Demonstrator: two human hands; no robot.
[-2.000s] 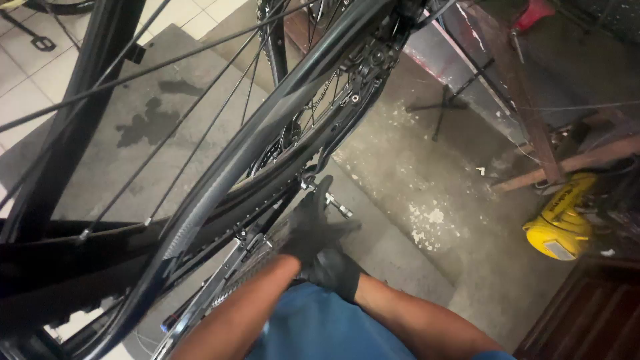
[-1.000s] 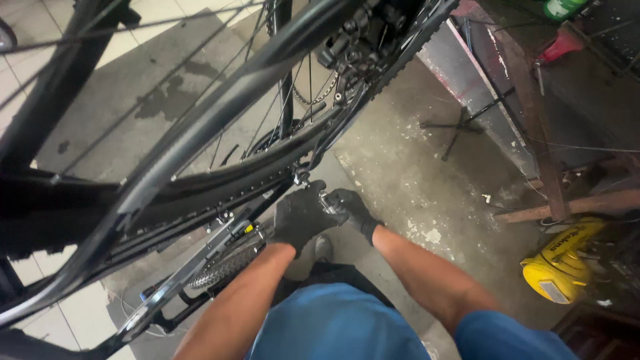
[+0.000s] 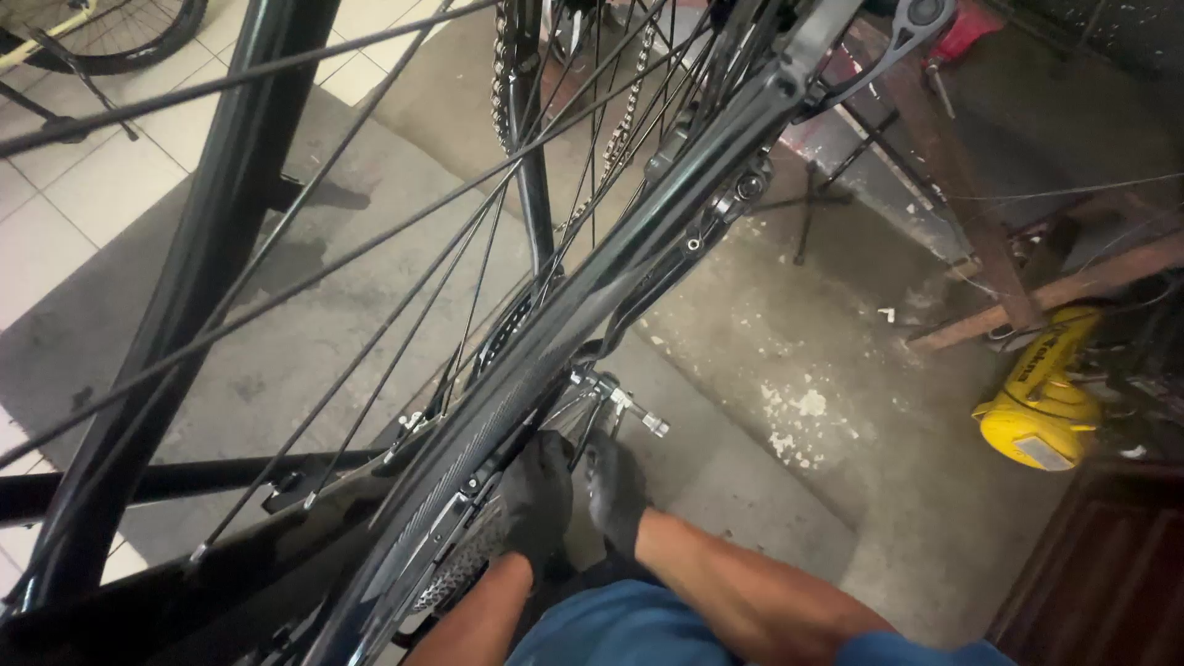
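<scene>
A dark bicycle frame tube [image 3: 564, 324] crosses the view diagonally, with wheel spokes [image 3: 361, 231] on its left. From the frame, just above my gloved hands, juts a small silver metal fitting [image 3: 634, 407]. My left hand [image 3: 539, 486], in a black glove, is up against the underside of the frame; its fingertips are partly hidden. Close beside it, my right hand [image 3: 613, 486] has curled fingers near a thin dark cable or rod below the fitting. Whether either hand grips anything cannot be made out. A cassette [image 3: 458, 573] shows below the frame, left of my hands.
A yellow tool or machine [image 3: 1036, 407] lies on the floor at right, near a rusty metal stand [image 3: 1064, 287]. A dark wooden piece [image 3: 1101, 564] fills the lower right corner. Another bicycle's wheel [image 3: 120, 46] is at upper left. A grey mat [image 3: 305, 342] covers the tiles.
My hands were together at the silver fitting; they now sit below it, slightly apart, and the fitting shows uncovered. The view has shifted.
</scene>
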